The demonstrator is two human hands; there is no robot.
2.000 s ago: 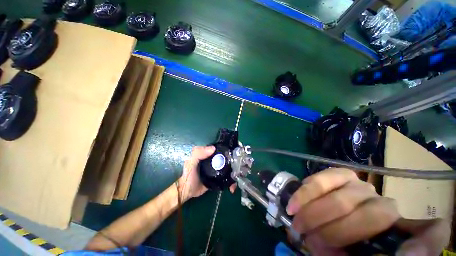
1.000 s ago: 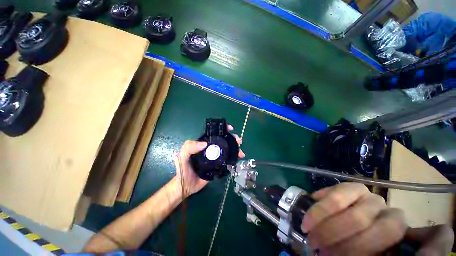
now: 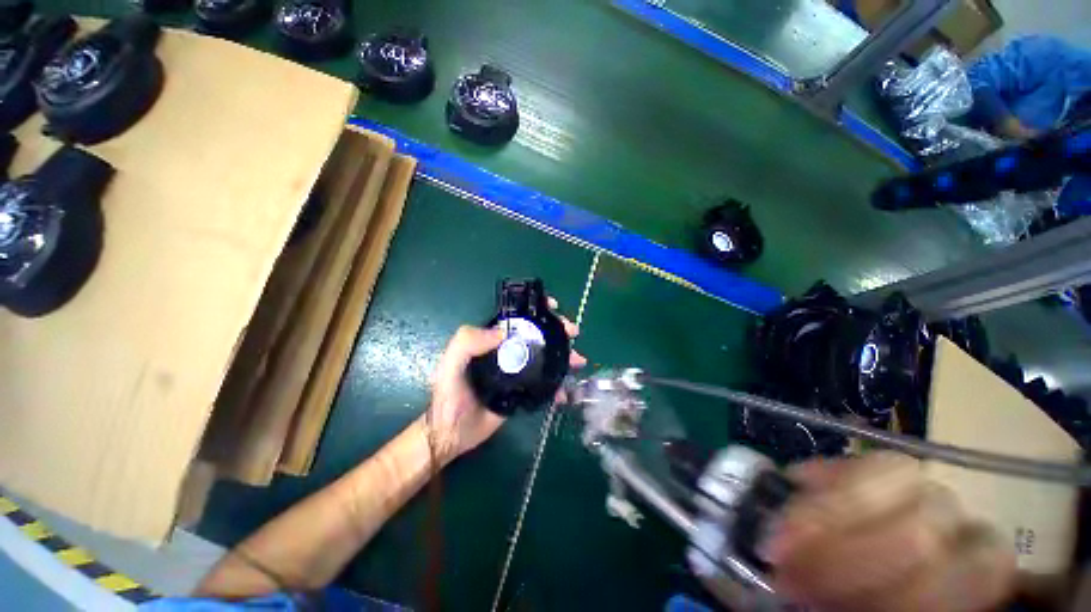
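Note:
My left hand [image 3: 461, 389] holds a round black housing [image 3: 535, 366] over the green bench, its pale centre disc facing up and its short neck pointing away from me. My right hand [image 3: 891, 532] is blurred and closed around the black grip of a screwdriver [image 3: 652, 484]. The silver nose [image 3: 610, 404] of the tool is just right of the housing's rim, seemingly a small gap apart. A thin grey feed hose [image 3: 826, 427] runs from the nose to the right.
Cardboard sheets [image 3: 180, 239] bearing black housings are stacked at left. A blue-edged green conveyor [image 3: 598, 132] carries several housings. More housings [image 3: 826, 353] and cardboard [image 3: 999, 442] are at right. A wrapped cable bundle [image 3: 981, 173] hangs near a person's blue sleeve [image 3: 1035, 78].
The housing turned in my left hand, its neck swinging left, then slightly back. My right hand and the screwdriver moved right, the nose leaving the rim. The housing on the conveyor at right shifted slightly.

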